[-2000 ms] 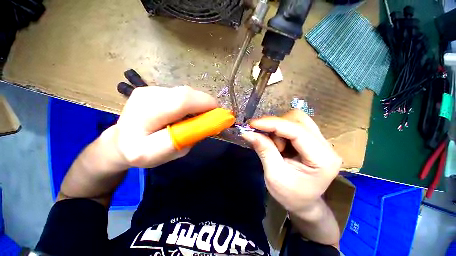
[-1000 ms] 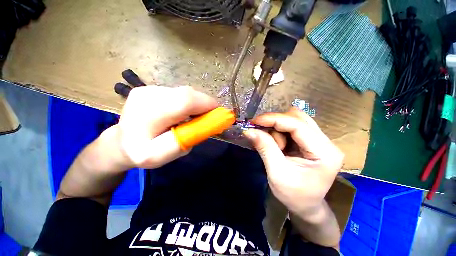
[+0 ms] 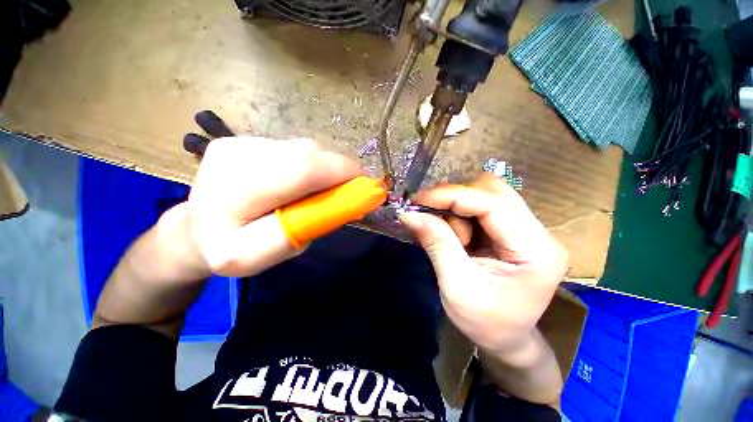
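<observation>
My left hand (image 3: pixel 260 202), with an orange finger cot, pinches a black cable whose two thick plug ends (image 3: pixel 204 133) stick out beyond the hand at the upper left. Its fingertips are at the tiny wire ends (image 3: pixel 395 200). My right hand (image 3: pixel 491 247) pinches a tiny pale circuit board (image 3: pixel 404 209) between thumb and index finger, against the wire ends. The soldering iron (image 3: pixel 431 148) points down, its dark tip right at the board. The thin curved solder feed tube (image 3: pixel 385 136) ends just left of the tip. Fine detail of the joint is too small to tell.
Loose small boards (image 3: pixel 502 172) lie right of the iron on the cardboard (image 3: pixel 107 91). Striped PCB panels (image 3: pixel 586 78), a black cable bundle (image 3: pixel 677 107) and red-handled pliers (image 3: pixel 720 276) are at the right. A black fan (image 3: pixel 330 11) stands behind. Blue bins (image 3: pixel 627 354) are below the bench.
The hands stay together under the iron tip. The board and fingertips have shifted very slightly, and the plug ends have moved a little to the upper left.
</observation>
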